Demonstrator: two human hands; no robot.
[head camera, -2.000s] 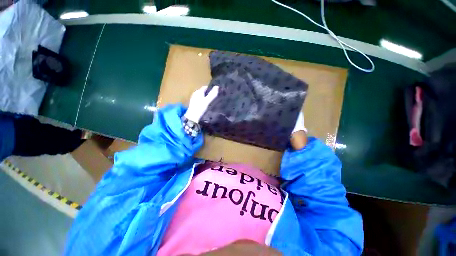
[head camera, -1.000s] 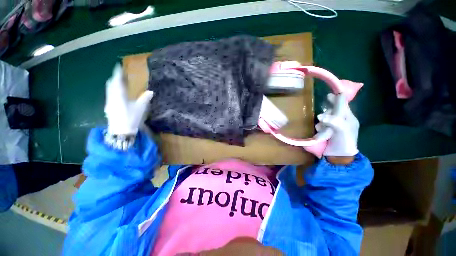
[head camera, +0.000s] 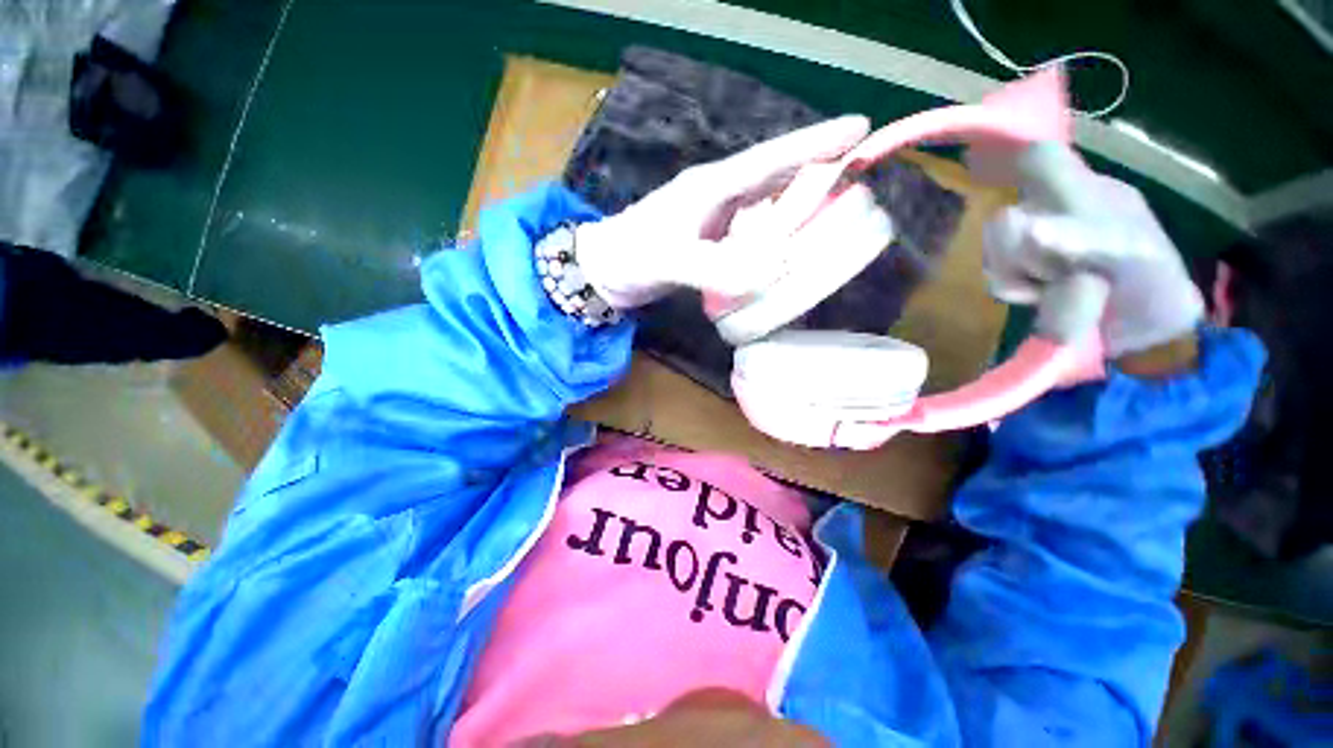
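The pink and white cat-ear headphones (head camera: 833, 383) are held above the cardboard pad, the earcups towards the left and the headband towards the right. My left hand (head camera: 702, 219), in a white glove, is on the upper earcup. My right hand (head camera: 1104, 256), also gloved and slightly blurred, grips the middle of the headband between the two cat ears. The dark dotted bag (head camera: 687, 110) lies flat on the cardboard pad (head camera: 512, 124), under the headphones and partly hidden by my left hand. No cable shows at the earcups.
A white cable (head camera: 1118, 88) loops over the pale rail at the back. A dark bag (head camera: 1286, 395) with a pink part lies at the right. A dark object (head camera: 124, 102) sits on white sheeting at the far left. A dark sleeve (head camera: 110, 314) reaches in at the left edge.
The headphones have come out of the dark bag and are now lifted over it. My left hand has moved right onto an earcup. My right hand still holds the headband.
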